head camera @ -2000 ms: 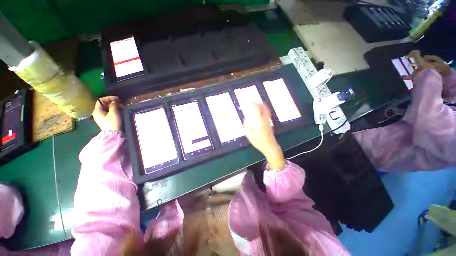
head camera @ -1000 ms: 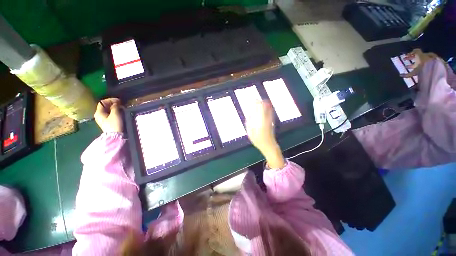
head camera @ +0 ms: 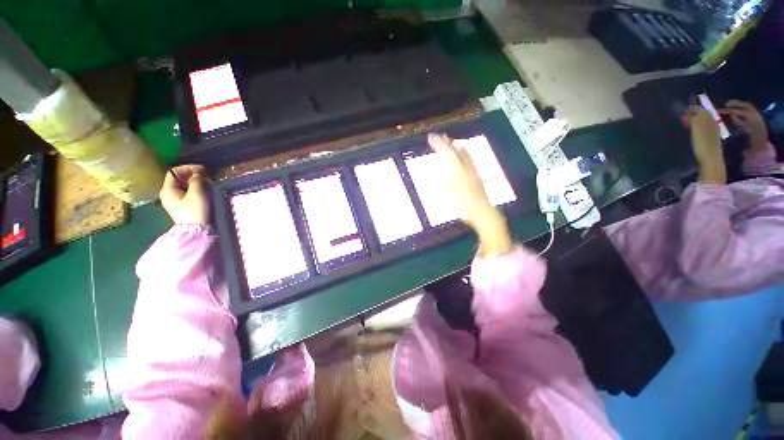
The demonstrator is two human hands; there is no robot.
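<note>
The front phone tray point(head camera: 344, 280) is black and holds several smartphones side by side with lit white screens. The leftmost smartphone point(head camera: 268, 241) and the one beside it, with a small dark bar near its bottom, are fully visible. My right hand point(head camera: 457, 179) is over the fourth phone and the gap to the fifth, its fingertips near their upper ends; it is blurred and holds nothing visible. My left hand point(head camera: 186, 196) rests at the tray's upper left corner, fingers curled around a small dark thing that I cannot make out.
The rear phone tray point(head camera: 344, 94) holds one phone point(head camera: 217, 99) with a red band. A power strip point(head camera: 520, 112) with white plugs and a white cable lies right. A taped post point(head camera: 94, 142), wooden board point(head camera: 90, 202) and another tray stand left. A coworker's hands hold a phone at far right.
My right hand has moved up and slightly right, from the middle of the fourth phone toward its top. My left hand stays in place. The coworker's hands at right have shifted.
</note>
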